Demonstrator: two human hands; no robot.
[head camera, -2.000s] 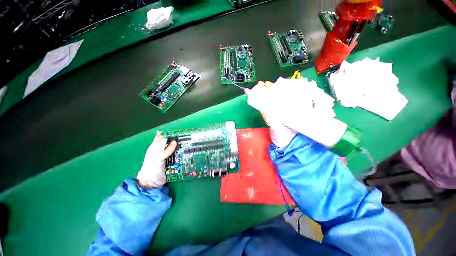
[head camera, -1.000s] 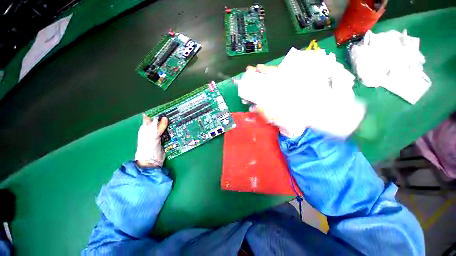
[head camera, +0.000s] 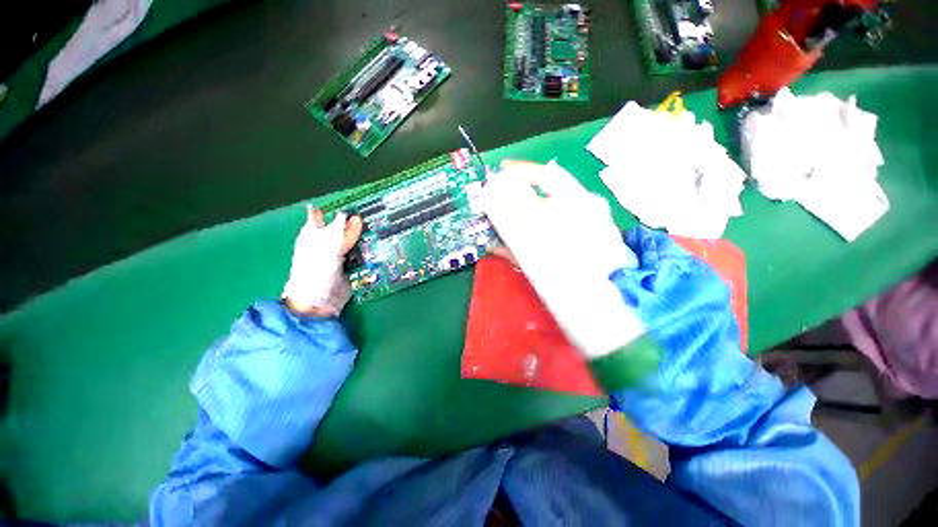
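Observation:
My left hand (head camera: 321, 257), in a white glove with bare fingertips, grips the left end of a green circuit board (head camera: 411, 247). The board lies tilted over the green bench, its upper edge by the dark belt. My right hand (head camera: 514, 190), gloved, is closed around a white dispensing syringe (head camera: 566, 273) at the board's right end. The syringe's green cap (head camera: 627, 362) points back toward my right sleeve and is blurred. Its thin nozzle shows above the board's upper right corner, by the red part. My right palm is partly hidden by the tube.
A red pad (head camera: 519, 335) lies under the syringe. White crumpled cloths (head camera: 674, 175) and another white pile (head camera: 813, 160) lie to the right. Several boards, one of them at upper left (head camera: 381, 91), sit on the dark belt (head camera: 206, 134). A red holder (head camera: 777, 46) stands at upper right. A pink sleeve shows far right.
The syringe has moved left and swung from beside the cloths to the board's right end, its cap now lower. The held board first rose and tilted, then shifted slightly right. The belt boards appear shifted.

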